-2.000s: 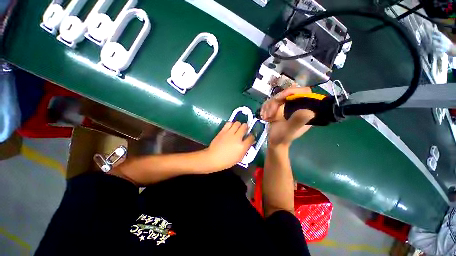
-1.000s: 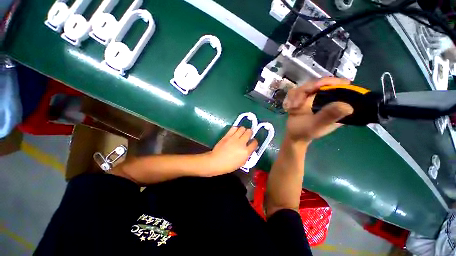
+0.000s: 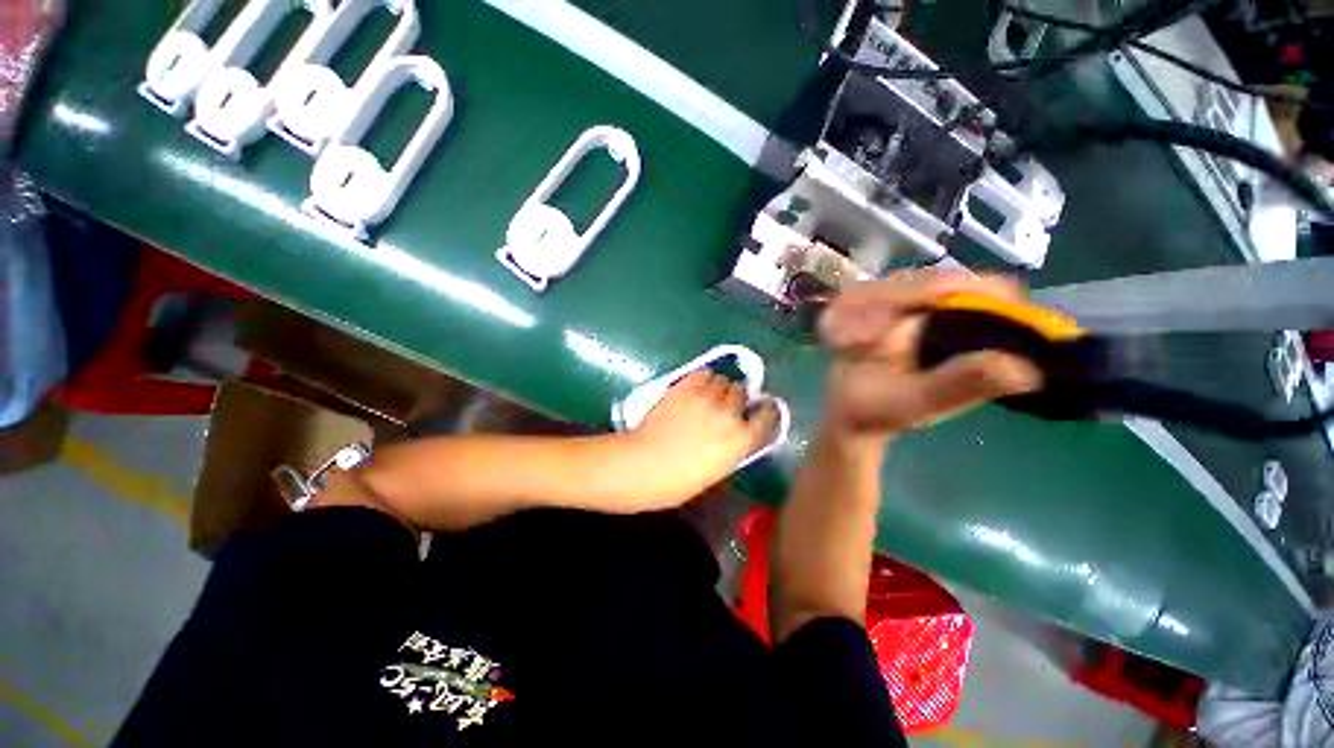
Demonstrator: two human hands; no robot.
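My left hand [image 3: 699, 443] lies over a pair of white plastic housings [image 3: 775, 427] at the near edge of the green bench, its fingers on them; it covers most of both. My right hand [image 3: 892, 358] holds the electric screwdriver [image 3: 1010, 348], black with a yellow-orange band, to the right of the housings. The screwdriver is blurred and its tip is hidden. The silver-grey metal screw feeder [image 3: 863, 205] stands just beyond my right hand.
A single housing [image 3: 574, 208] lies left of the feeder, and a slanted row of several [image 3: 351, 183] at the upper left. A grey metal bar [image 3: 1214, 298] crosses the right side. Below the bench are an open carton [image 3: 242, 453] with a white loop and a red stool [image 3: 919, 643].
The screwdriver has moved right, away from the feeder front, in my right hand. The housings under my left hand have turned and spread. The cable loop has shifted right.
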